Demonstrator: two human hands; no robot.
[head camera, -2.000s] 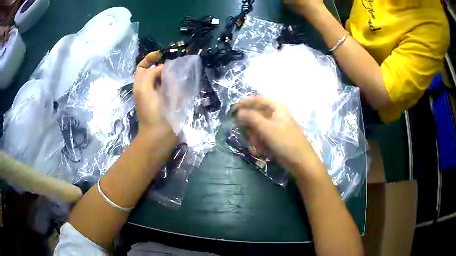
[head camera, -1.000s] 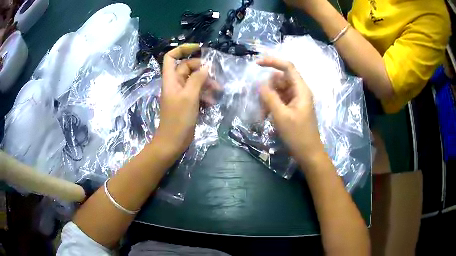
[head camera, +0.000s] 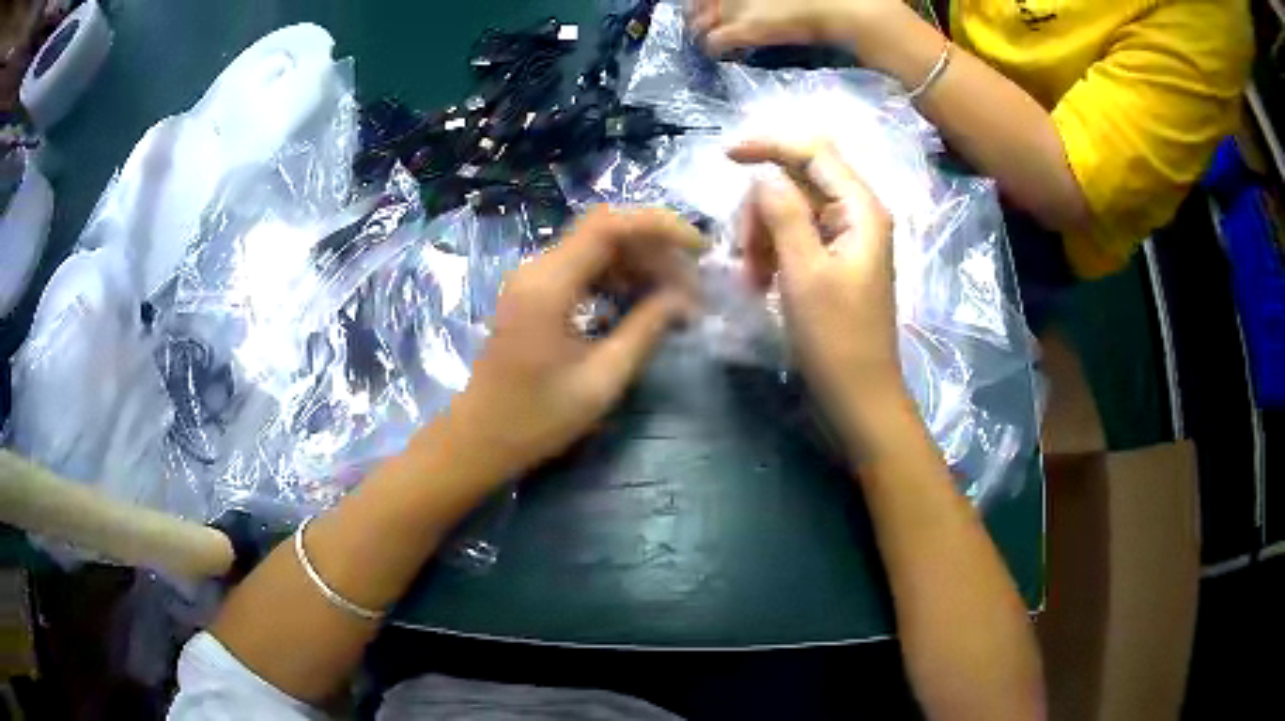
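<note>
A clear plastic bag (head camera: 730, 327) shows blurred between my two hands, above the dark green table (head camera: 641, 528). My left hand (head camera: 571, 331) has its thumb and fingertips at the bag's left side and appears to pinch it. My right hand (head camera: 834, 268) is at the bag's right side, fingers curled; blur hides whether it grips. What the bag holds cannot be made out. Black cables (head camera: 514, 120) with small metallic plugs lie tangled beyond my hands.
Bagged cables (head camera: 338, 352) lie heaped at left, beside white rounded parts (head camera: 176, 176) under plastic. More shiny clear bags (head camera: 944, 324) lie at right. A person's yellow sleeve (head camera: 1156, 127) and forearm reach in at upper right. A pale tube (head camera: 113, 518) is lower left, a cardboard box (head camera: 1141, 563) lower right.
My left hand has moved right and slightly down, closer to my right hand. The bag between them is lower. The other person's hand has reached further left over the bags.
</note>
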